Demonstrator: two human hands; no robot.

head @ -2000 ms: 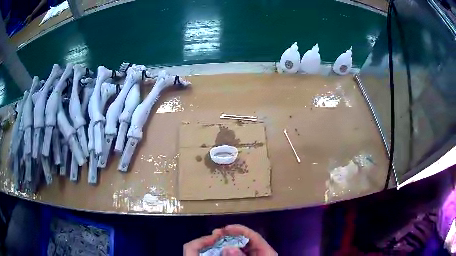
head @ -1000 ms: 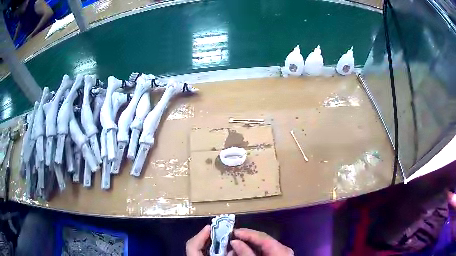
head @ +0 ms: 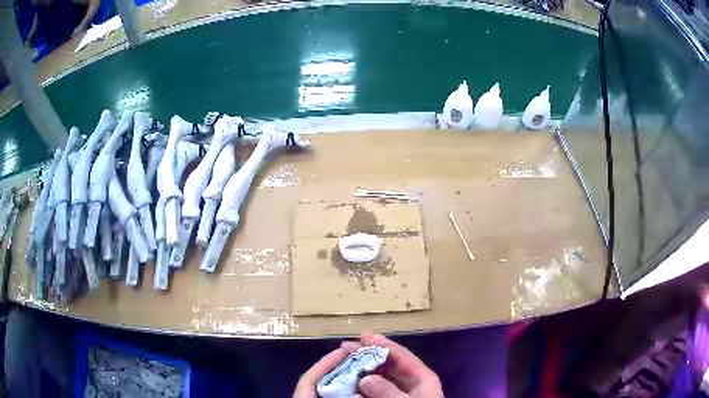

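My left hand (head: 315,381) and my right hand (head: 408,375) are at the bottom edge of the view, below the table's front edge, partly cut off. Both hold a grey-white foot shell (head: 351,375) between them, tilted, with a raised rim and dark lines showing. My right thumb lies on it. The fingers hide part of it. On the table beyond, a small white dish (head: 360,248) stands on a stained cardboard pad (head: 319,291).
Many leg assemblies (head: 241,183) are piled at the left. Cotton swabs lie behind the pad and at its right (head: 461,236). Squeeze bottles (head: 459,106) stand at the back edge by the green belt (head: 233,66). A blue bin (head: 186,381) is below left.
The foot shell was upright with its open side showing a second ago; it is now tilted to the right and more covered by my fingers. The view has shifted slightly.
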